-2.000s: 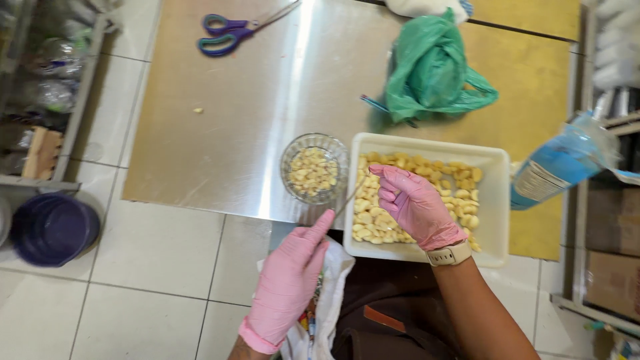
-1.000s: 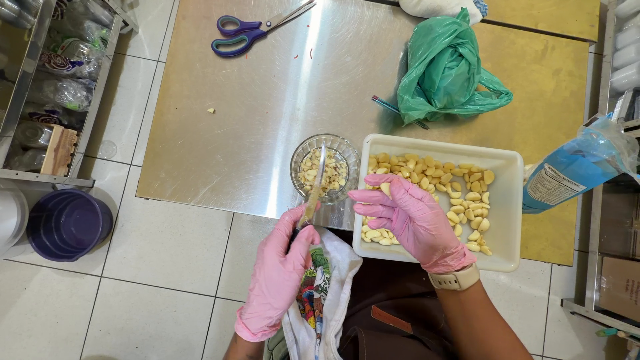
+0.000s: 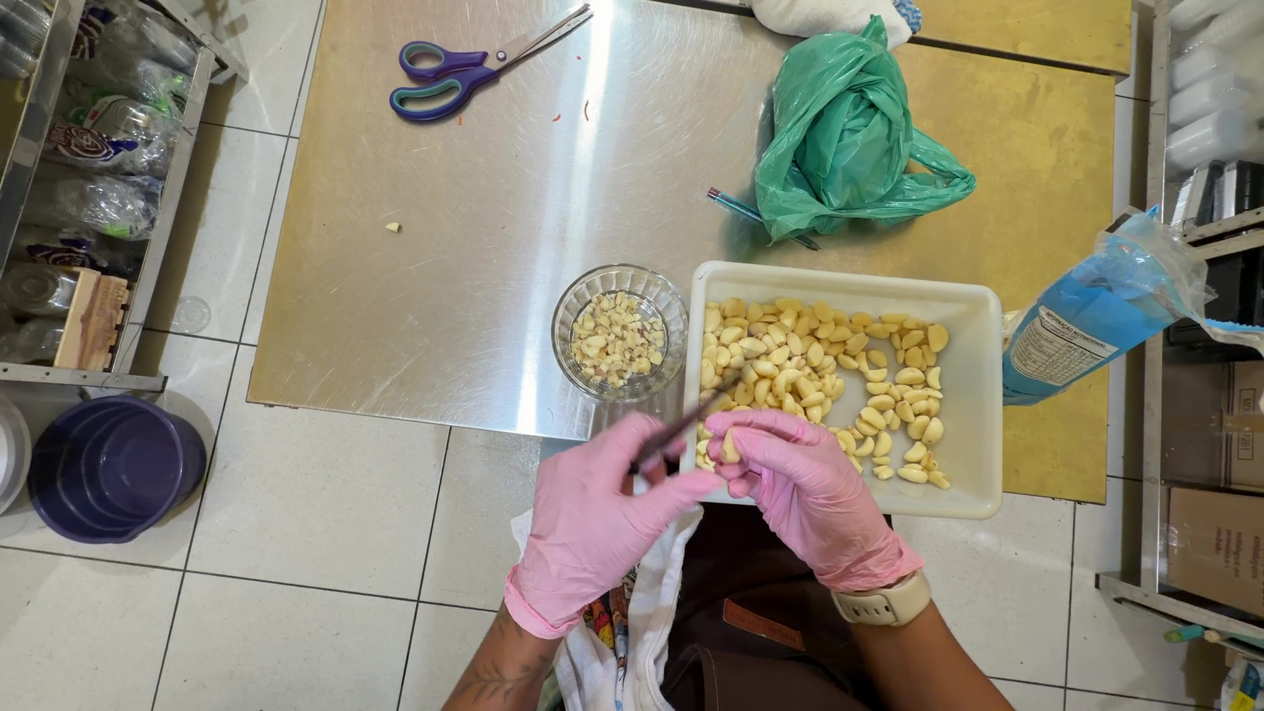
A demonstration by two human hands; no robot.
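Observation:
My left hand (image 3: 607,513), in a pink glove, grips a small knife (image 3: 681,425), its dark, blurred blade angled up and right over the near left edge of a white plastic tray (image 3: 978,395). Between the fingertips of my gloved right hand (image 3: 805,494) is a peeled garlic clove (image 3: 731,446), close to the knife. Many pale peeled garlic cloves (image 3: 790,355) lie in the tray. Left of it, a ribbed glass bowl (image 3: 565,341) holds small cut pieces (image 3: 617,339). Both hands are at the table's near edge.
Purple-handled scissors (image 3: 444,84), a green plastic bag (image 3: 849,138) and a pen (image 3: 741,207) lie on the metal table (image 3: 425,306). A blue package (image 3: 1081,311) stands right of the tray. Shelves flank the table; a dark purple bucket (image 3: 118,474) sits on the floor at left.
The blade, over the glass bowl one second ago, now points toward the tray. My hands have come closer together.

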